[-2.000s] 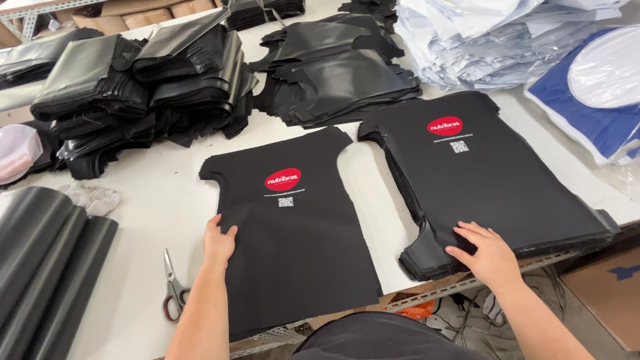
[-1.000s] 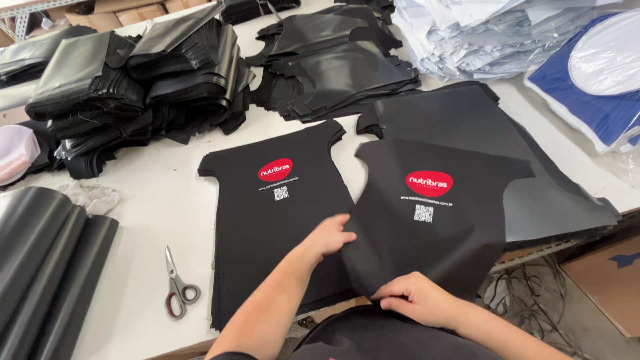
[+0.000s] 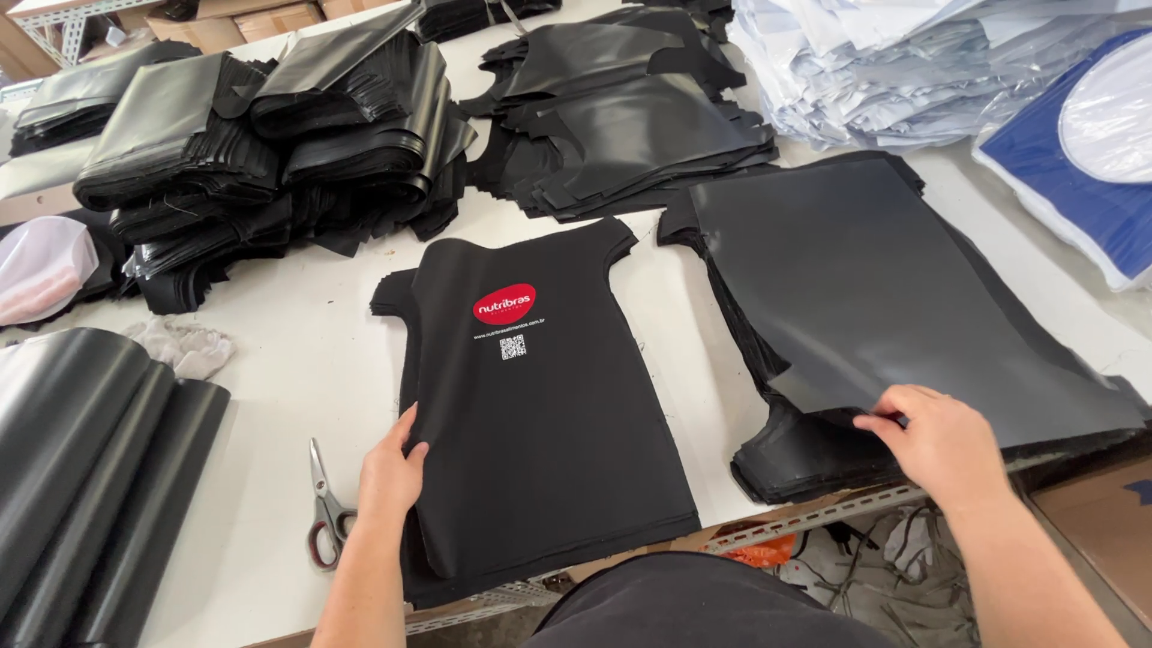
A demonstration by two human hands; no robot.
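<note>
A stack of cut black fabric panels [image 3: 549, 432], the top one printed with a red oval logo and a square code, lies in front of me on the white table. At its left edge my left hand [image 3: 396, 463] holds the top panel, which bulges a little along that side. On the right lies a second stack [image 3: 792, 450], covered mostly by a plain dark grey sheet [image 3: 882, 288]. My right hand [image 3: 931, 436] pinches that sheet's near edge between thumb and fingers. Scissors [image 3: 326, 517] with dark handles rest beside my left forearm.
Folded black material [image 3: 189, 135] and dark cut pieces [image 3: 621, 135] are piled at the back. Black rolls [image 3: 81, 468] lie at the left. A plastic-wrapped white bundle [image 3: 882, 72] and a blue and white packet [image 3: 1062, 171] lie back right. Cardboard [image 3: 1098, 531] stands below the table.
A printed panel that both hands held between the stacks a second ago now tops the left stack. My left hand has moved left, and my right hand has moved right to the grey sheet.
</note>
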